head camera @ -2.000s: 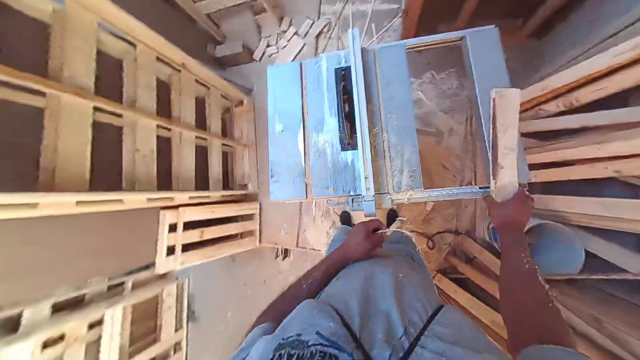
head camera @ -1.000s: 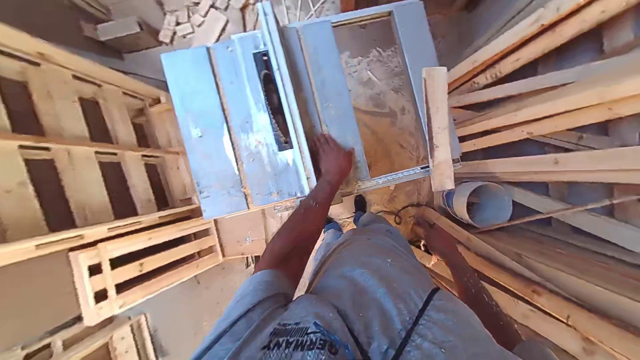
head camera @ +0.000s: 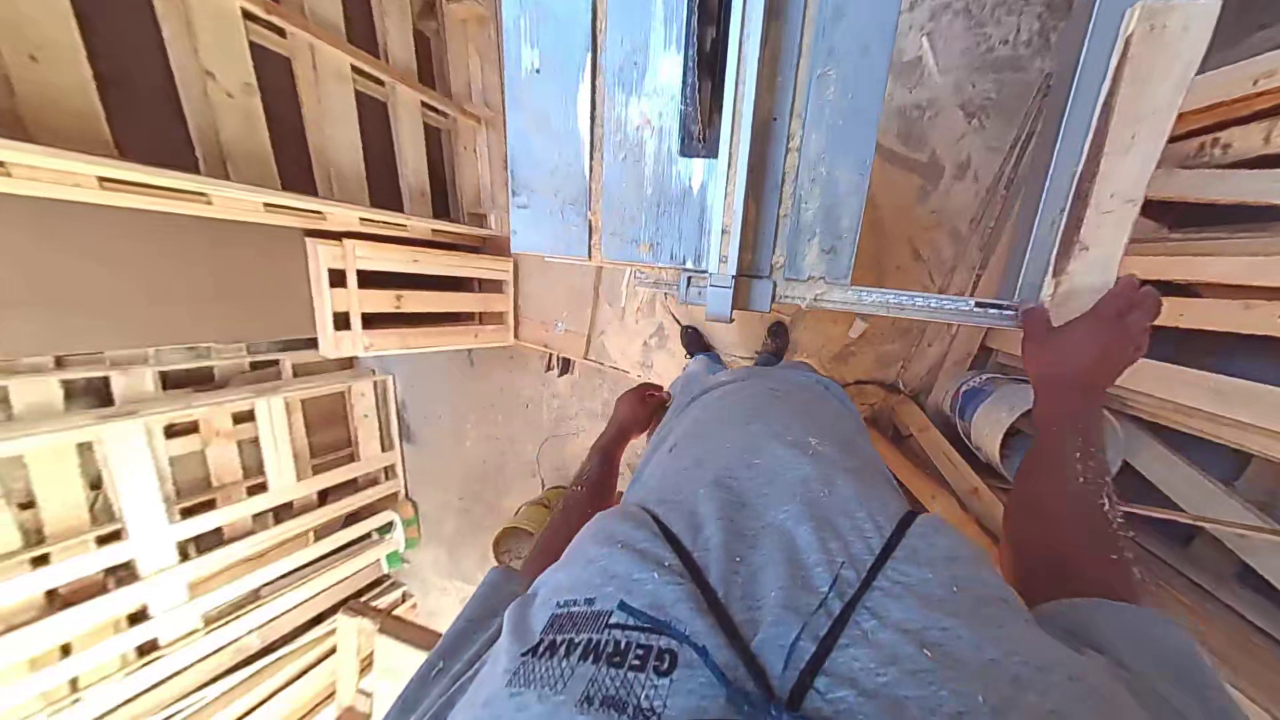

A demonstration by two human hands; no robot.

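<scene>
My right hand (head camera: pixel 1090 335) grips the near end of a wooden board (head camera: pixel 1125 150), which lies along the right side of the table saw's frame. My left hand (head camera: pixel 640 408) hangs beside my left thigh, away from the saw; its fingers are curled, and whether anything is in them cannot be told. The table saw (head camera: pixel 650 130) stands in front of me with a metal table. Its blade slot (head camera: pixel 705 90) lies left of the metal rip fence (head camera: pixel 737 140). A metal rail (head camera: pixel 900 302) runs along the saw's near edge.
Wooden pallets (head camera: pixel 250 205) and a small slatted crate (head camera: pixel 420 300) stand at left. A yellow bucket (head camera: pixel 525 525) is behind my left forearm. At right, a white bucket (head camera: pixel 990 415) sits by stacked lumber (head camera: pixel 1210 390). My shoes (head camera: pixel 695 340) are near the saw.
My left hand has left the saw table beside the fence and is now down by my thigh. My right hand, low near the lumber a second ago, is on the board's near end again.
</scene>
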